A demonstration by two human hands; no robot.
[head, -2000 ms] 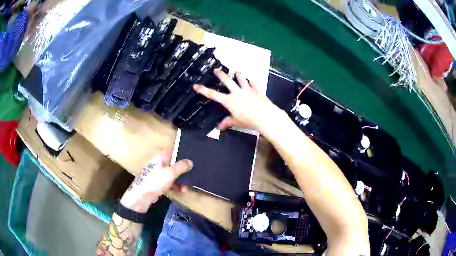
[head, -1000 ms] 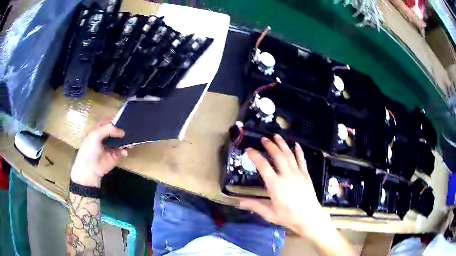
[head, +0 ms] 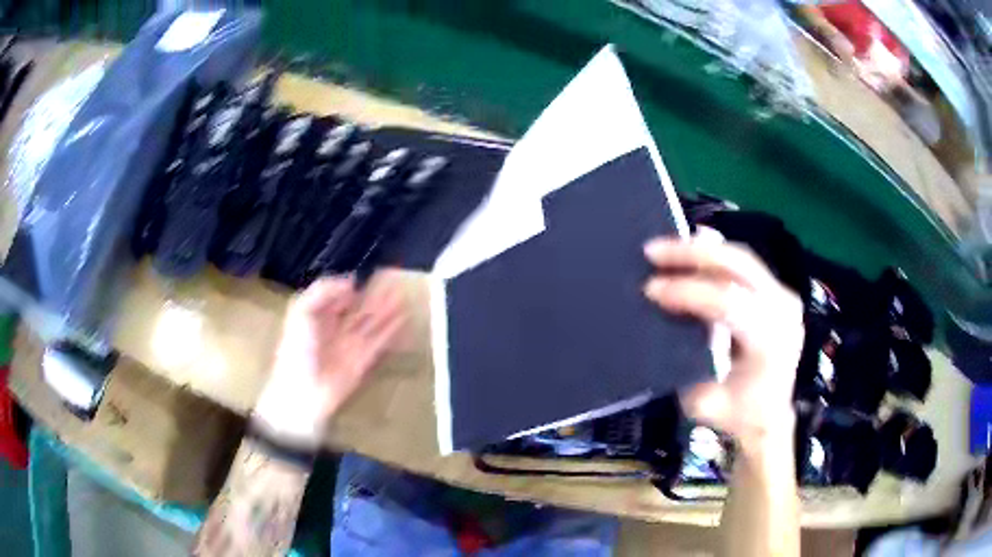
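Observation:
A pad sheet (head: 566,316), matte black on white release paper, is held up in front of the housings and hides several of them. My right hand (head: 734,332) grips its right edge, thumb and fingers on either side. My left hand (head: 343,343) is off the sheet, to its left over the bench, blurred, with fingers apart and nothing seen in it. Black housings (head: 838,364) stand in rows at the right. Part of one housing (head: 587,446) shows below the sheet's lower edge.
A stack of narrow black panels (head: 294,196) lies at the left beside a blue-grey plastic bag (head: 103,163). A plain black sheet (head: 457,174) lies behind. The green belt (head: 457,54) runs beyond the bench. A cardboard box (head: 180,435) and teal-rimmed bin (head: 131,484) are lower left.
The sheet has passed from my left hand to my right and moved right, raised over the housings. My left hand has let go. My right hand has come up from the near housing.

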